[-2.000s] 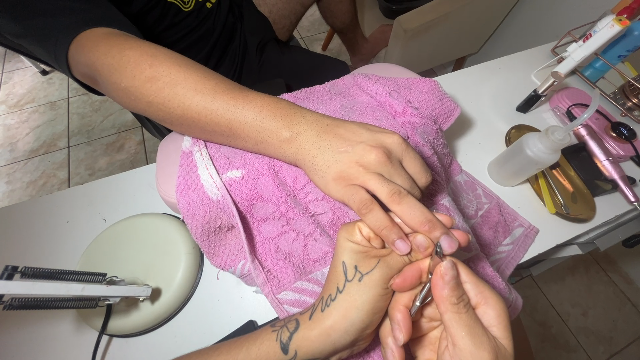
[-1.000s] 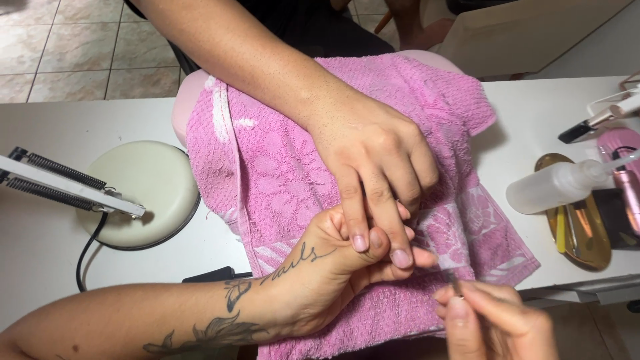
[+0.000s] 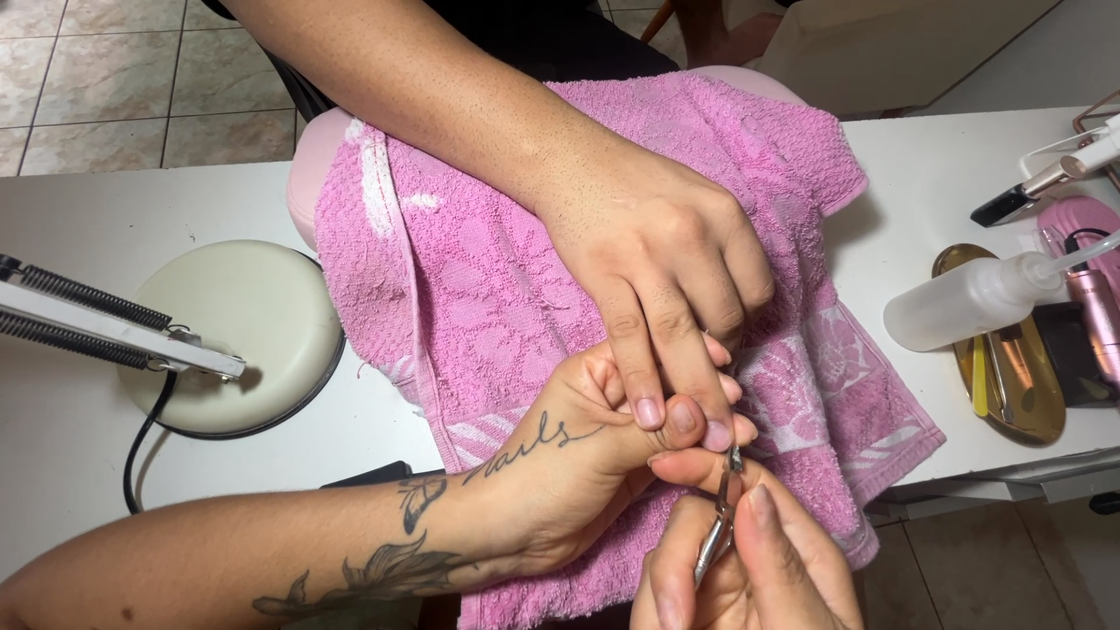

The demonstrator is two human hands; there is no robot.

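My left hand (image 3: 577, 446), with a tattooed forearm, holds a finger of another person's hand (image 3: 665, 254) between thumb and fingers. My right hand (image 3: 761, 560) grips a metal cuticle nipper (image 3: 719, 525) by its handles. The nipper's tip lies at the nail edge of the held finger. The other person's hand rests palm down, its forearm coming from the upper left. Beneath the hands a pink terry towel (image 3: 490, 262) covers a pink padded rest (image 3: 306, 175). Part of my left hand's fingers is hidden behind the held finger.
At left stands a lamp's round base (image 3: 236, 341) with a sprung arm and black cable. On the right of the white table (image 3: 910, 166) are a translucent squeeze bottle (image 3: 962, 302), a gold tray (image 3: 1041, 402) with small tools, a pink nail drill handpiece (image 3: 1094, 324) and a black-tipped tube (image 3: 1002, 206).
My right hand, apart from the held finger one second ago, has brought the nipper back to its nail. My left hand keeps its hold on the other person's finger.
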